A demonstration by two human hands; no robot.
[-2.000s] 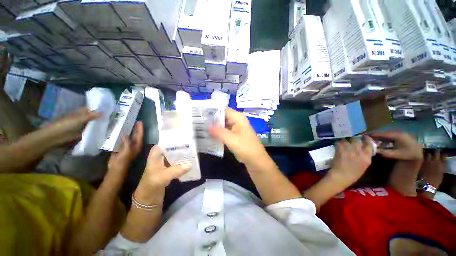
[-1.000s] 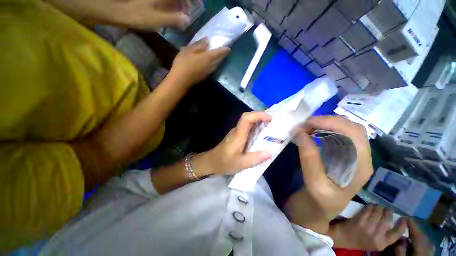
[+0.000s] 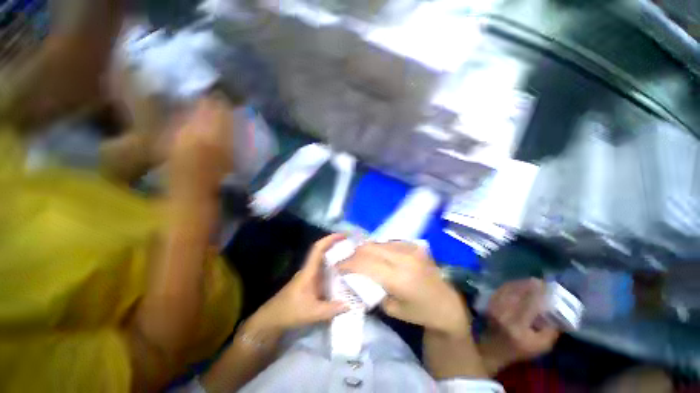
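Observation:
The view is heavily blurred. My left hand (image 3: 303, 295) is closed around the side of a white retail carton (image 3: 343, 295) held above my lap. My right hand (image 3: 411, 284) lies over the carton's top end, with its fingers bent at a small white flap (image 3: 364, 290). The hands hide much of the carton. A long white soft-looking piece (image 3: 412, 215) lies on the blue mat (image 3: 374, 201) just beyond my right hand.
A leaflet stack (image 3: 503, 196) lies right of the mat. White items (image 3: 292, 178) lie left of it. Stacked cartons (image 3: 345, 84) stand behind. A person in yellow (image 3: 92, 269) is at left; another person's hand (image 3: 516, 315) is close at right.
The view has turned and shifted. The carton was held tilted with a curled leaflet at my right hand; now both hands are together at its end, and no leaflet shows in my right hand.

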